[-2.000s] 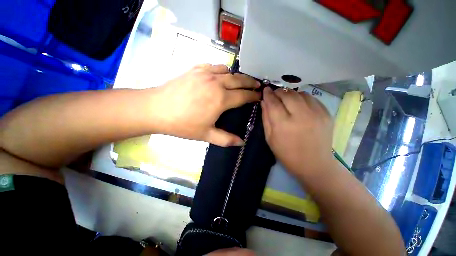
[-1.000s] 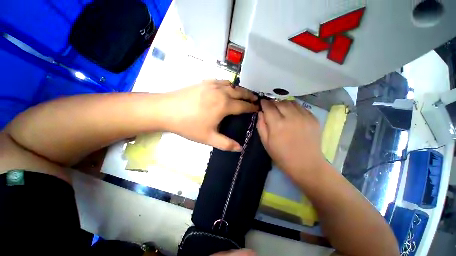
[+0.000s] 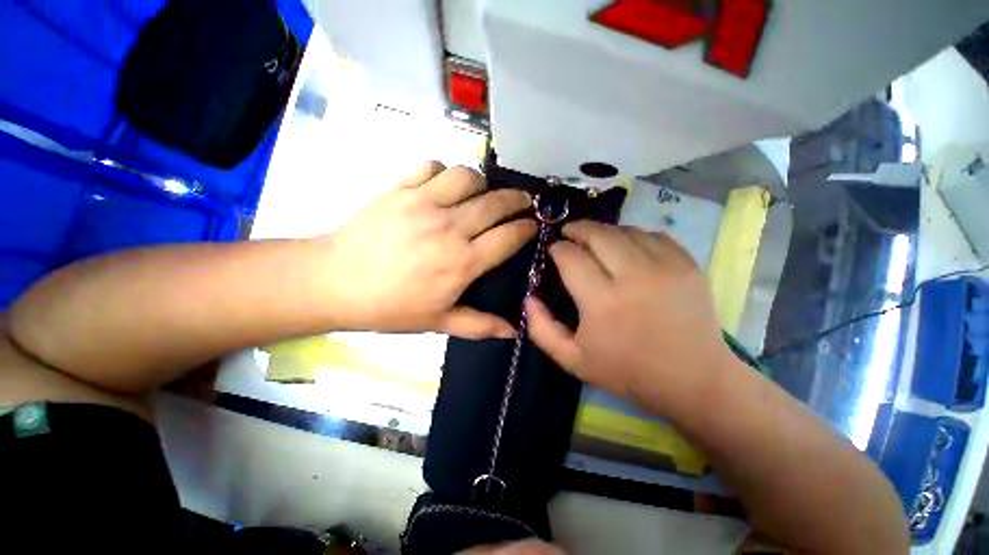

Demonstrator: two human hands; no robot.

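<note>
A long black fabric panel lies lengthwise under the machine head, with a thin metal chain down its middle. A shiny D-ring sits at the chain's upper end, close to the head; another ring is at its lower end, beside a black pouch. My left hand lies on the panel, fingers spread, fingertips beside the upper ring and thumb by the chain. My right hand is bent over the panel's right side, fingertips just below the ring, thumb at the chain; its grip is unclear.
Blue crates at left hold a black pouch. Yellow tape edges the machine plate. Clear plastic sheeting and blue parts bins, one with silver hardware, are at right. A fingertip shows at the bottom edge.
My right fingers have drawn back from the chain's top end, and the upper ring now shows between the hands. My right thumb has come down to the chain. My left hand still rests on the panel.
</note>
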